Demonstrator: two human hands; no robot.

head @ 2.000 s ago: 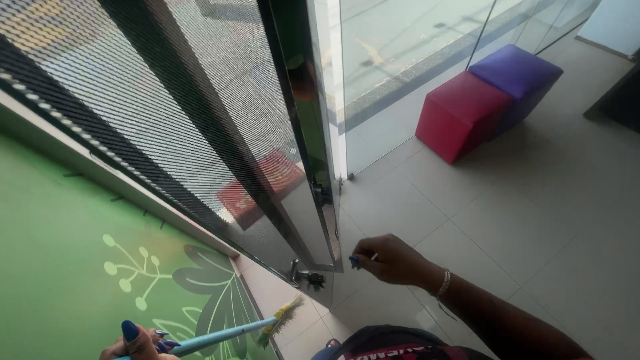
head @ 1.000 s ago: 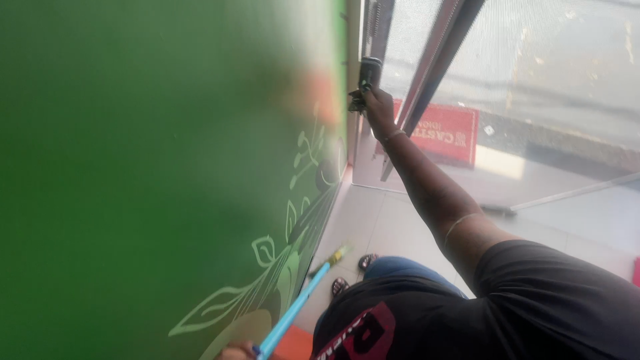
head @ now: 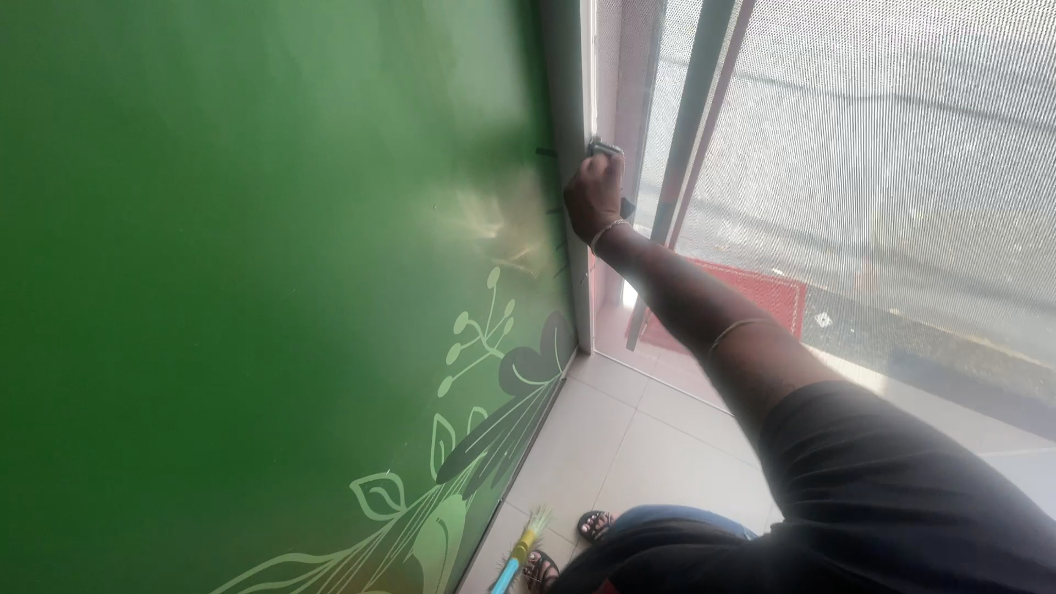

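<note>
My right hand [head: 596,194] reaches up to the edge of a glass door or panel, its fingers curled around a metal handle [head: 607,148] beside the grey frame [head: 584,322]. Bracelets circle the wrist and forearm. At the bottom, a broom with a light blue handle [head: 506,576], a yellow collar and pale bristles [head: 538,520] points up over the floor near my sandalled feet [head: 594,525]. The rest of its handle is cut off by the lower edge, and my left hand is out of the picture.
A glossy green wall [head: 247,247] with painted leaves and berries runs along the left. Light floor tiles [head: 660,429] lie below. Through the mesh-patterned glass [head: 891,148], a red mat [head: 775,293] lies on the ground outside.
The glass door stood ajar two seconds ago, with my right hand lower beside it. That hand has since moved up to the handle by the wall. My left hand, seen earlier on the broom handle, has left view.
</note>
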